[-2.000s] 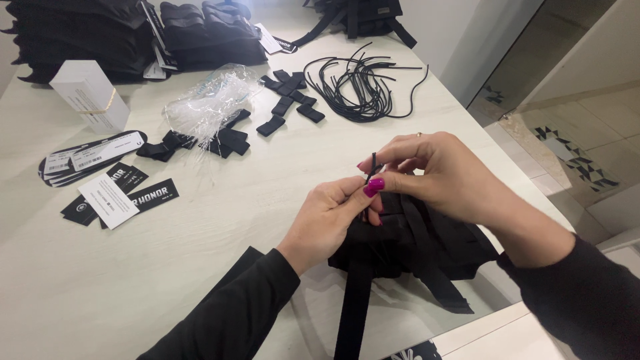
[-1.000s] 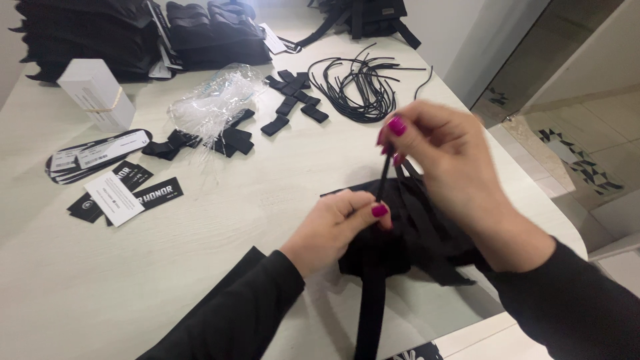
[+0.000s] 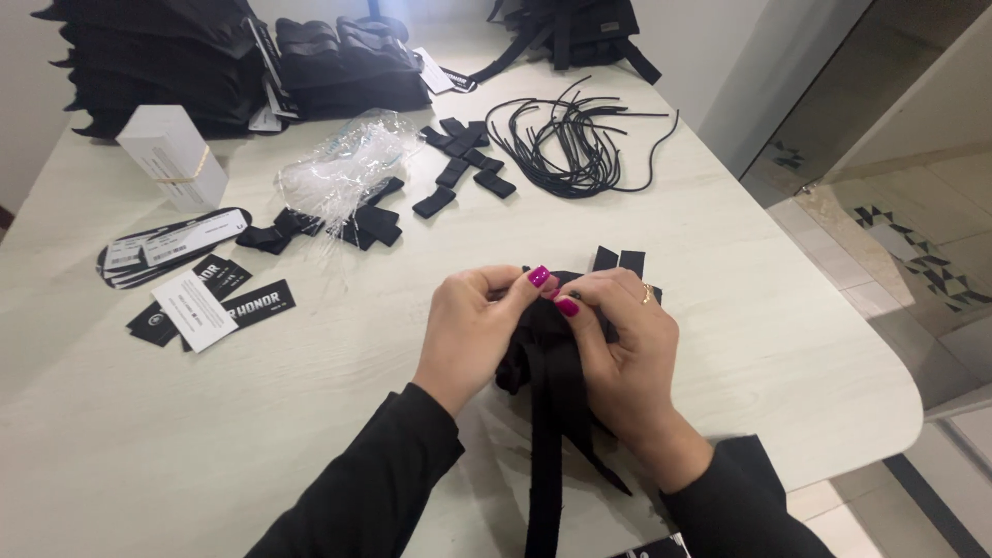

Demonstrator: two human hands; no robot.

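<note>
Close together near the middle of the view, my left hand (image 3: 484, 325) and my right hand (image 3: 628, 341) pinch a small black cord, mostly hidden by the fingertips. Right beneath them lies a black fabric item (image 3: 535, 353), partly covered by my hands. A long black strap (image 3: 545, 465) hangs from it toward the lower edge, and short strap ends (image 3: 620, 260) stick out behind my right hand. A bundle of thin black cords (image 3: 570, 155) lies further back on the table.
Black webbing pieces (image 3: 465, 155) lie near a clear plastic bag (image 3: 349, 167) of transparent fasteners. At left are a banded white card stack (image 3: 174, 159), oval tags (image 3: 170, 246) and printed cards (image 3: 194, 310). Black fabric goods (image 3: 155, 62) are piled behind; a black strapped item (image 3: 573, 31) sits at the back.
My right hand, raised above my left one second ago with the cord drawn up between them, has come down beside it. The black item has turned; short strap ends now show behind it.
</note>
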